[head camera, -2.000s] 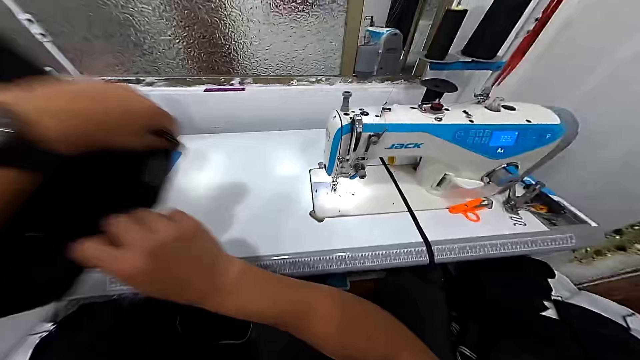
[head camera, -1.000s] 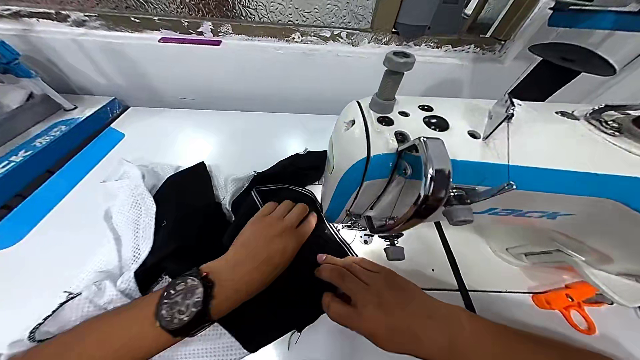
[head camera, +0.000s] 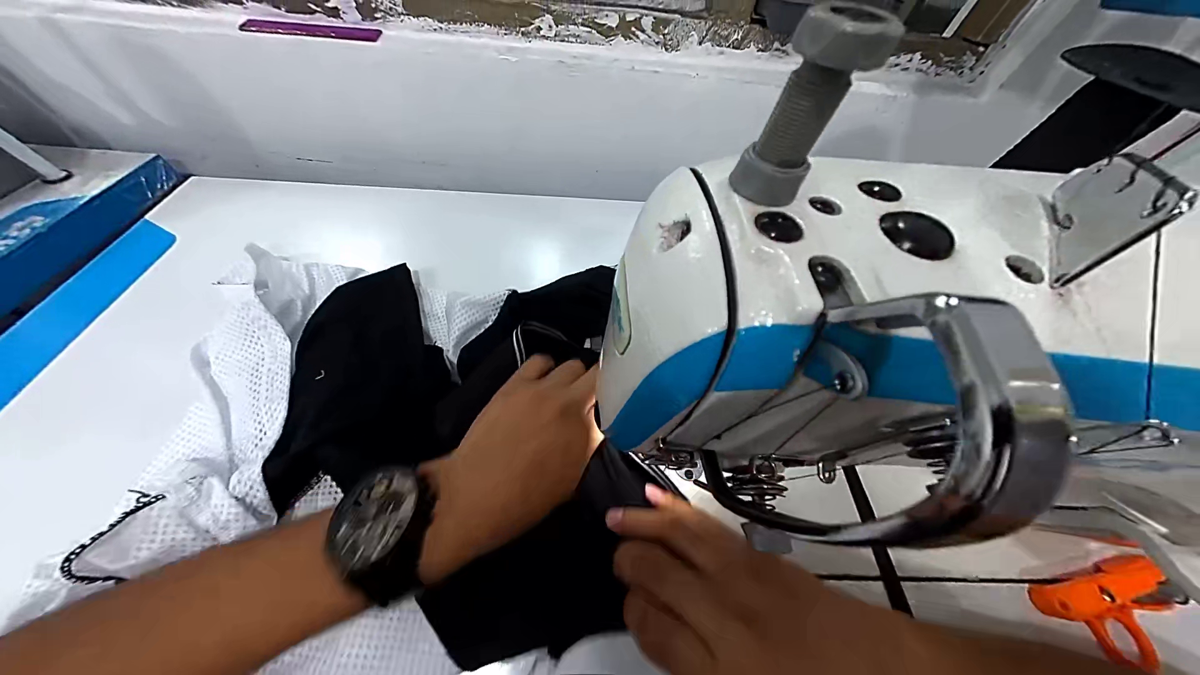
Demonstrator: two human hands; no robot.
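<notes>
Black fabric (head camera: 539,562) with white piping lies beside the head of a white and blue sewing machine (head camera: 675,309). My left hand (head camera: 525,441), with a watch (head camera: 375,534) on the wrist, presses flat on the fabric, its fingertips partly hidden by the machine head. At the fabric's right edge, below the machine head, my right hand (head camera: 684,572) rests with thumb and fingers on the cloth; whether they pinch it is unclear. White mesh fabric (head camera: 234,403) joins or lies under the black cloth on the left. The needle is hidden.
Orange-handled snips (head camera: 1106,595) lie at the lower right, near a black strip (head camera: 877,544) running over the machine bed. A blue and white box (head camera: 94,216) stands at the far left. A purple strip (head camera: 309,30) lies on the ledge behind the white table (head camera: 375,211).
Two seconds ago my hands were at the left with dark cloth; one second ago they were on the black fabric beside the machine head, where they remain. The view has moved much closer.
</notes>
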